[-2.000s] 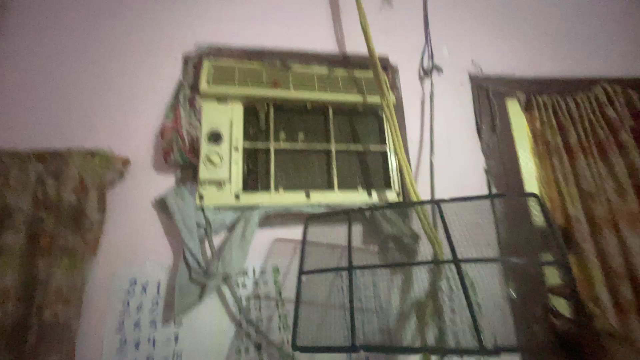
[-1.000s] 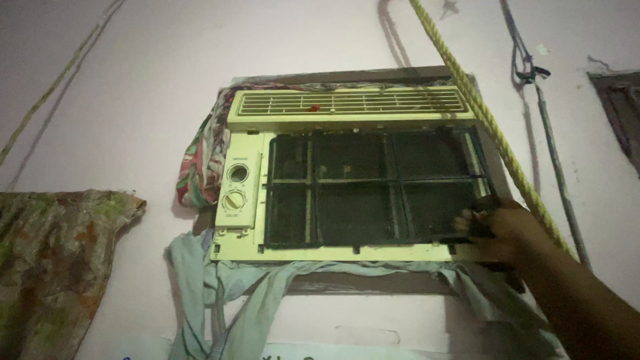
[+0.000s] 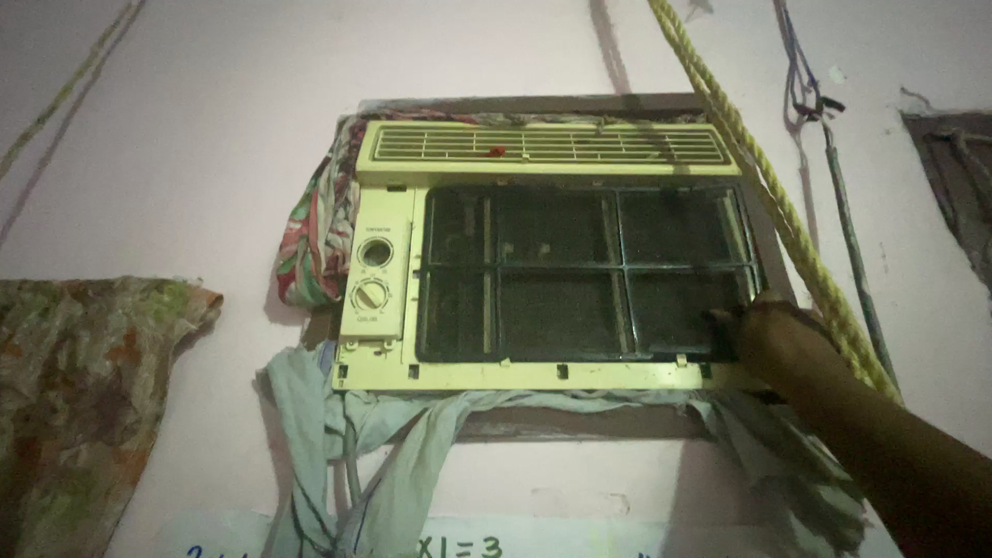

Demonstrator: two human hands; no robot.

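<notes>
My right hand (image 3: 775, 333) reaches in from the lower right and holds the right edge of a dark mesh air filter (image 3: 558, 310) with a gridded frame. The filter lies against the front opening of a yellowish window air conditioner (image 3: 449, 377), whose front cover is off. Left of the filter is the control panel with a knob (image 3: 370, 295) and a round hole (image 3: 377, 253) above it. Louvres (image 3: 550, 147) run along the top, with a small red bit on them. My left hand is out of view.
Patterned cloth (image 3: 310, 240) is stuffed at the unit's left side, and grey-green cloth (image 3: 418, 457) hangs below. A yellow rope (image 3: 775, 194) slants past the right side, near a knotted cord (image 3: 810, 108). A patterned curtain (image 3: 77, 403) hangs at lower left.
Two seconds ago the filter was below and right of the air conditioner; now it lies over the unit's opening. Since one second ago, my right hand has stayed at its right edge.
</notes>
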